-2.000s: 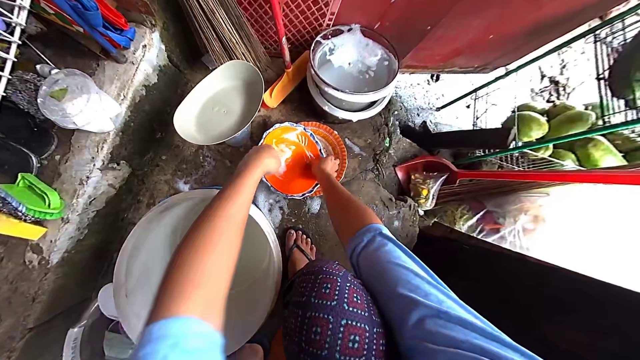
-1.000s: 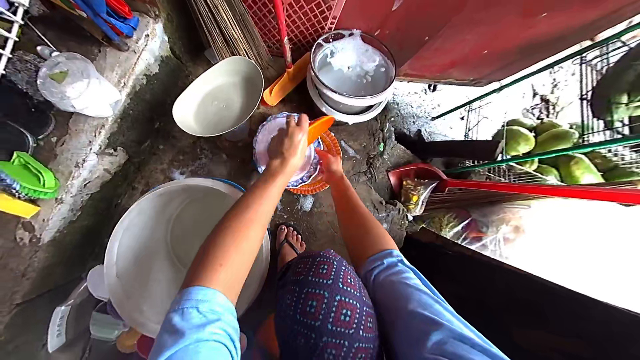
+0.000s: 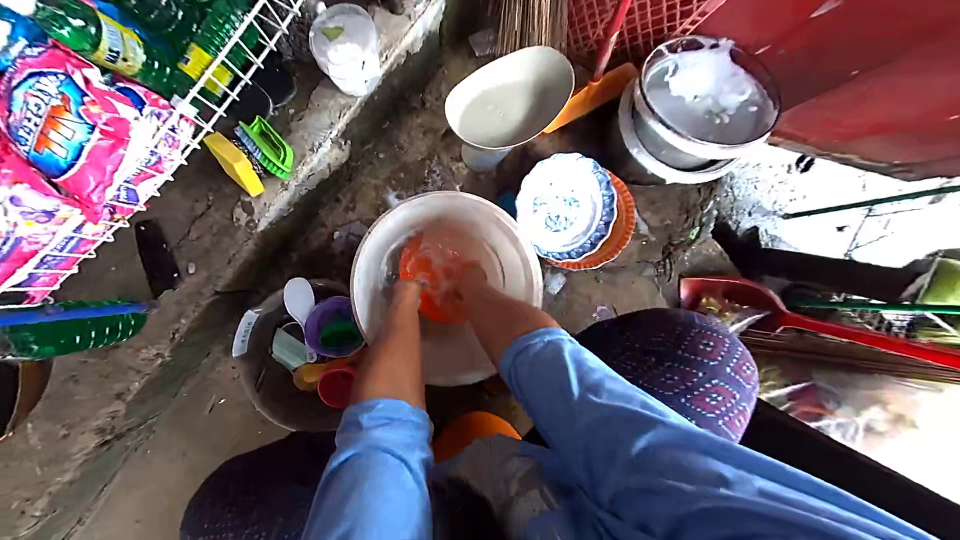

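A large white basin [image 3: 379, 247] of water stands before me. In it lies an orange plate [image 3: 437, 262], under the water and blurred. My left hand [image 3: 409, 289] is at the plate's left side and my right hand [image 3: 469, 283] at its right; both are in the water and their fingers cannot be made out. Right of the basin, a white and blue scalloped plate [image 3: 562, 206] rests on an orange plate with a ridged rim [image 3: 624, 225].
A cream tub [image 3: 510, 97] and a bucket of sudsy water [image 3: 709, 94] stand beyond. At left, a dark basin [image 3: 262, 375] holds cups and utensils, near a green brush [image 3: 266, 146] and a white wire rack [image 3: 217, 94]. A red dustpan [image 3: 735, 292] lies right.
Both hands have moved from the plates on the ground into the white basin. An orange plate is now in the water there. The view has turned left.
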